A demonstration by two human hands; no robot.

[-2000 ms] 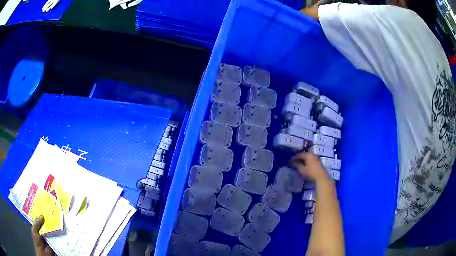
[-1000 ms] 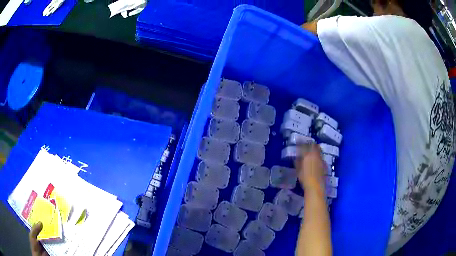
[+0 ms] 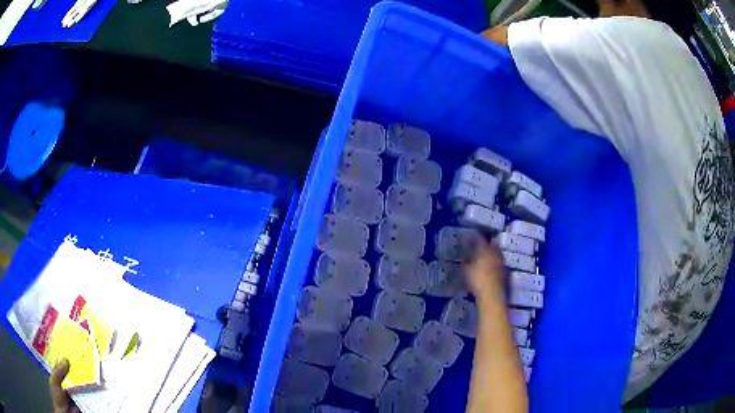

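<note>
White plug-in power units lie in a large blue tote [image 3: 592, 266]. On the left, units [image 3: 400, 238] lie flat with rounded-square faces up, in rows. On the right, narrower units [image 3: 528, 242] stand on edge, packed close. My right hand [image 3: 483, 266] is bare, blurred, and at a flat unit [image 3: 455, 242] between the two groups; its fingertips are too blurred to tell a grip. My left hand [image 3: 61, 387], cut off by the lower left edge, holds a stack of white papers [image 3: 133, 323] with yellow and red cards [image 3: 74, 355] on top.
A blue sheet [image 3: 185, 226] lies under the papers, over a lower bin with white units [image 3: 246, 282] at its edge. A person in a white shirt [image 3: 612, 105] stands at the tote's right. Stacked blue sheets [image 3: 274, 48], white gloves [image 3: 197, 10] and a round stool [image 3: 36, 137] are beyond.
My right hand has moved from the on-edge units to the flat ones. The column of flat units beside it reaches further up, and fewer on-edge units stand above it. My left hand still holds the papers.
</note>
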